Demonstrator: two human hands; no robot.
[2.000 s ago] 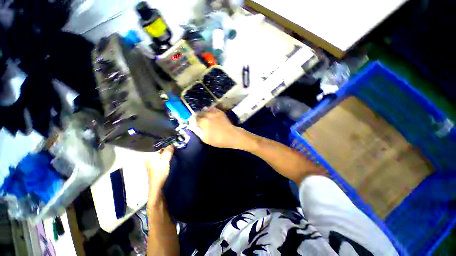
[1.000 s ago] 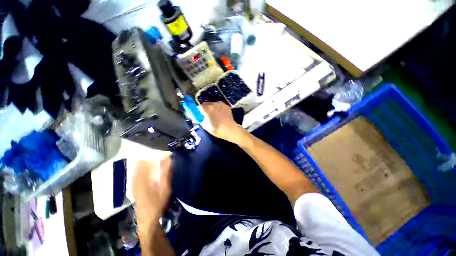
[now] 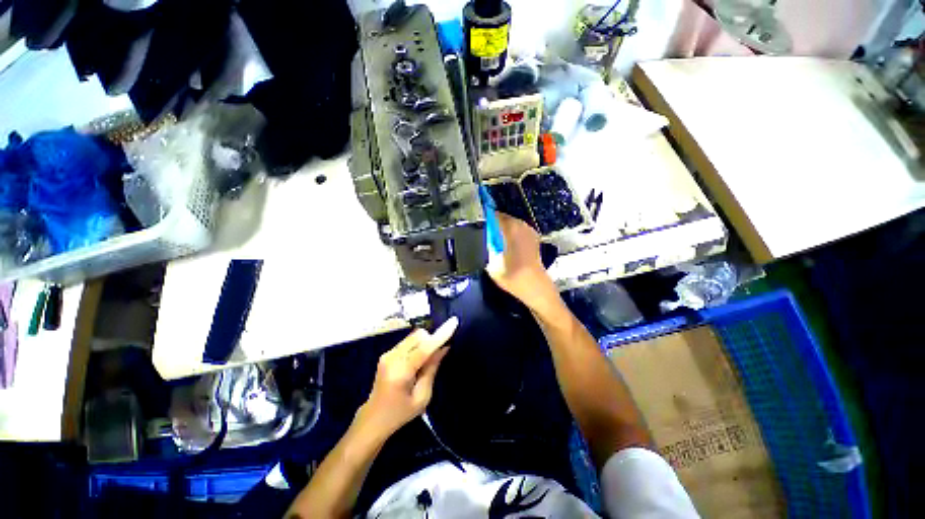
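The dark cloth [image 3: 487, 355] lies under the front of the grey-beige button-sewing machine [image 3: 431, 162] and drapes down over my lap. My left hand [image 3: 404, 377] is left of the cloth, its thumb and index finger pinching the cloth's edge just below the shiny presser foot [image 3: 451, 288]. My right hand [image 3: 519, 255] is right of the machine head, beside the bright blue strip [image 3: 492, 221] and at the near edge of the button tray [image 3: 553, 201]. Its fingertips are partly hidden, and whether they hold anything cannot be told.
Behind the tray stand a beige box with coloured squares [image 3: 509, 132] and a black bottle with a yellow label [image 3: 488, 43]. A dark flat strip [image 3: 232, 309] lies on the left table. A white basket [image 3: 122, 248] is at far left, a blue crate [image 3: 811, 375] at lower right.
The view has turned, so the machine stands more upright and further right. My left hand has moved away and back to the cloth near the foot. My right hand stays beside the tray.
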